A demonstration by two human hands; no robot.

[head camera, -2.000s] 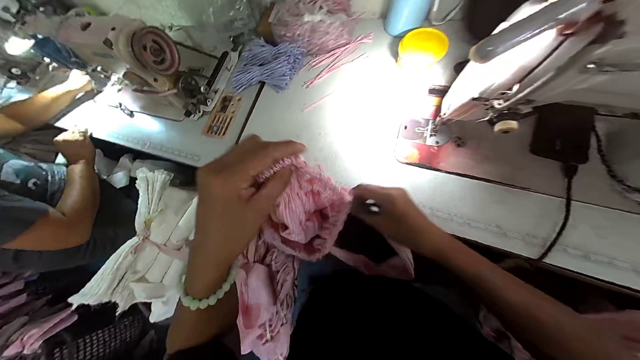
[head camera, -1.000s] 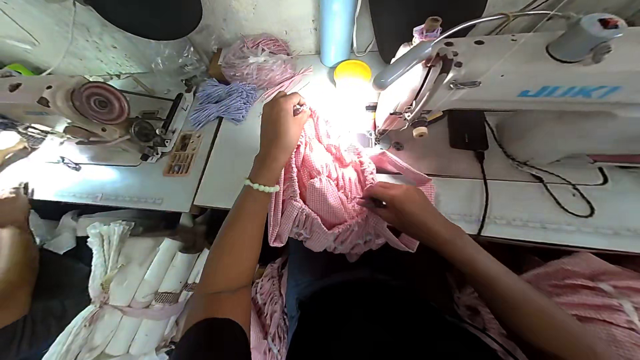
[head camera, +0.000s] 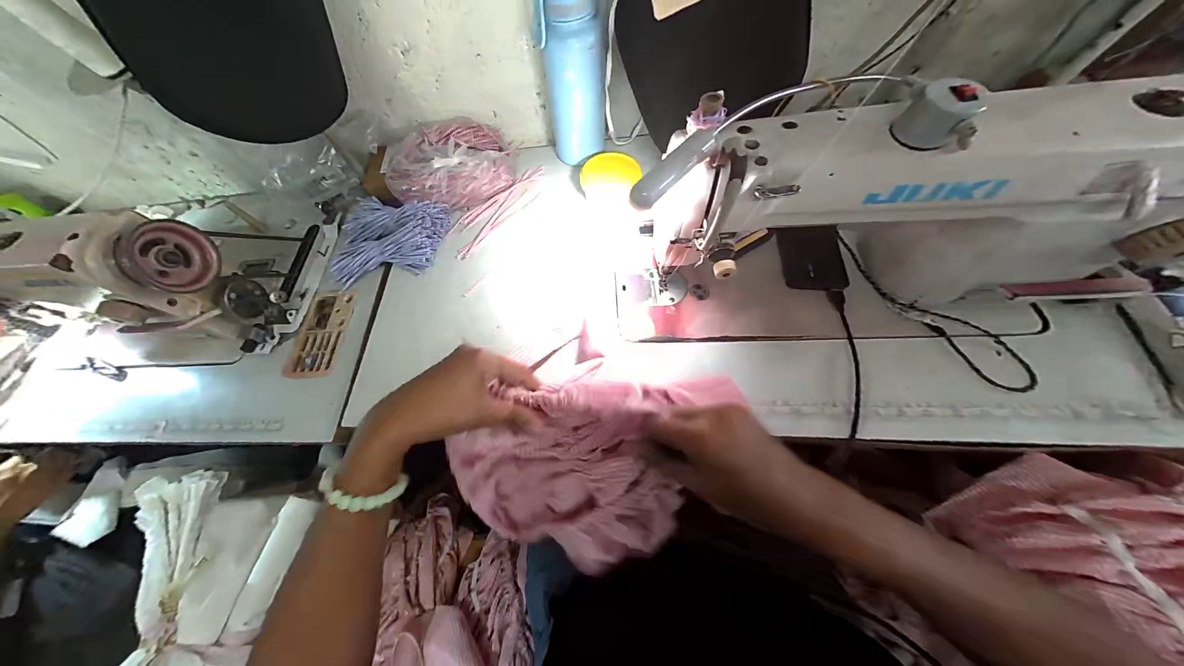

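Note:
A gathered pink fabric piece (head camera: 592, 462) hangs over the front edge of the sewing table, bunched between my hands. My left hand (head camera: 462, 398), with a pale bead bracelet at the wrist, grips its upper left edge. At its right side my right hand (head camera: 712, 453) is closed on the cloth; the fingertips are blurred and partly hidden. Beyond the hands, the lit needle area of a Juki sewing machine (head camera: 666, 287) stands just above the cloth, which is not under the presser foot.
A second sewing machine (head camera: 166, 268) is at the left. Behind lie blue fabric strips (head camera: 393, 240), a bag of pink strips (head camera: 449, 166), a yellow cup (head camera: 610, 173) and a blue bottle (head camera: 575, 83). White bundles (head camera: 222, 564) and pink cloth (head camera: 1073, 527) are below. A black cable (head camera: 856, 370) crosses the table edge.
The pink piece, spread upright between my hands a second ago, now hangs lower and more bunched. My left hand has come down from its raised place. The view has shifted.

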